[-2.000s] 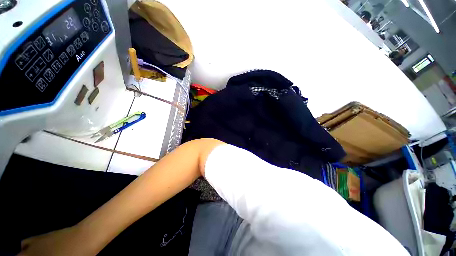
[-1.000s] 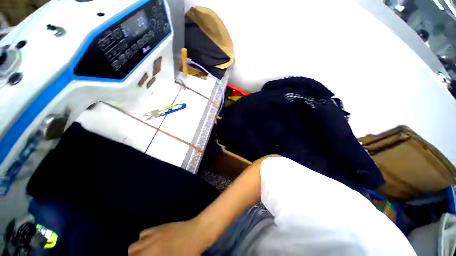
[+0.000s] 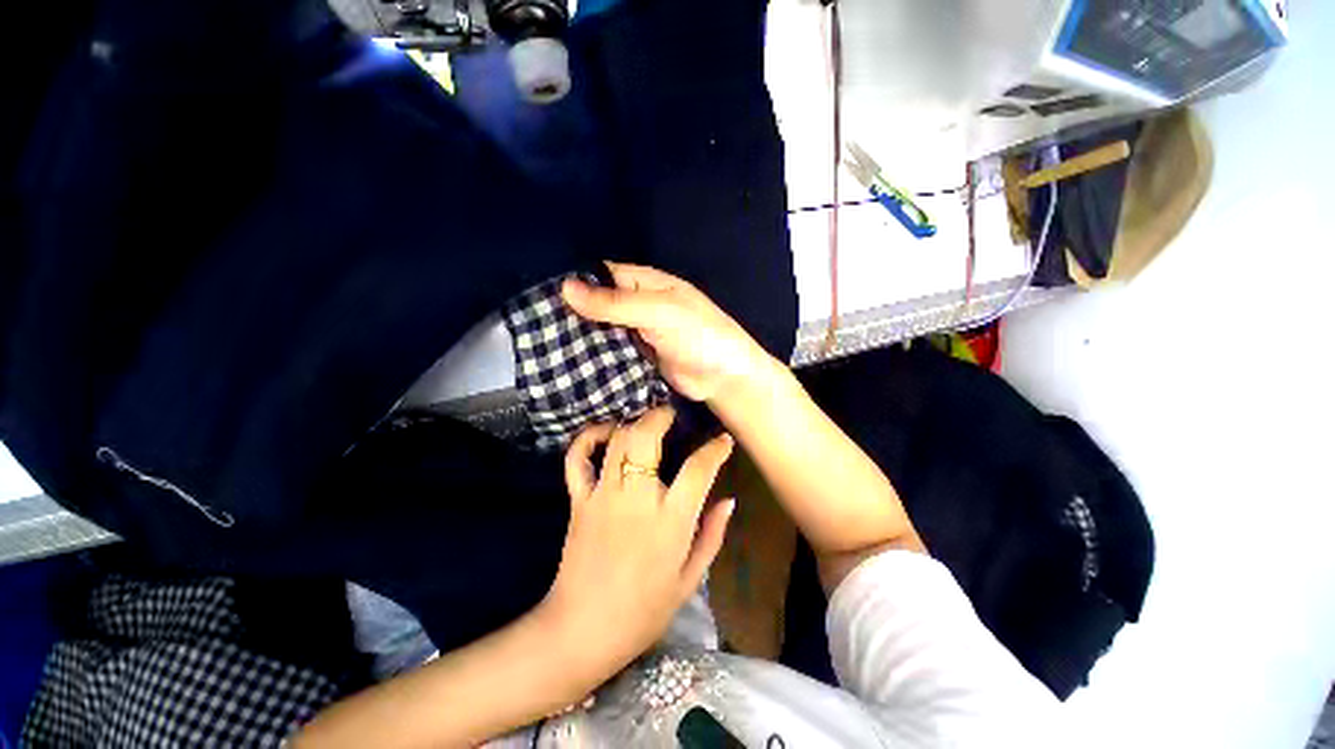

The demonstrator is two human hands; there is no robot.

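Observation:
A dark navy garment (image 3: 278, 278) covers much of the table. Black-and-white checked fabric (image 3: 586, 366) shows at its opening. My right hand (image 3: 681, 334) comes from the right and pinches the upper edge of the checked fabric between thumb and fingers. My left hand (image 3: 633, 520), with a ring, comes from below and has its fingertips at the fabric's lower edge, holding it by the navy cloth. The fingertips are partly hidden in the folds. A white thread (image 3: 164, 487) lies on the navy cloth at left.
The sewing machine's needle area and a round lamp (image 3: 540, 68) are above the cloth. Blue-and-green snips (image 3: 890, 190) lie on the white table (image 3: 915, 110). A navy garment pile (image 3: 966, 498) is at right. More checked fabric (image 3: 176, 680) hangs at lower left. A control panel (image 3: 1171, 41) is at upper right.
The view has turned towards the machine's needle area. My left hand has come into view, and both hands are now at the checked fabric. The garment's opening now shows.

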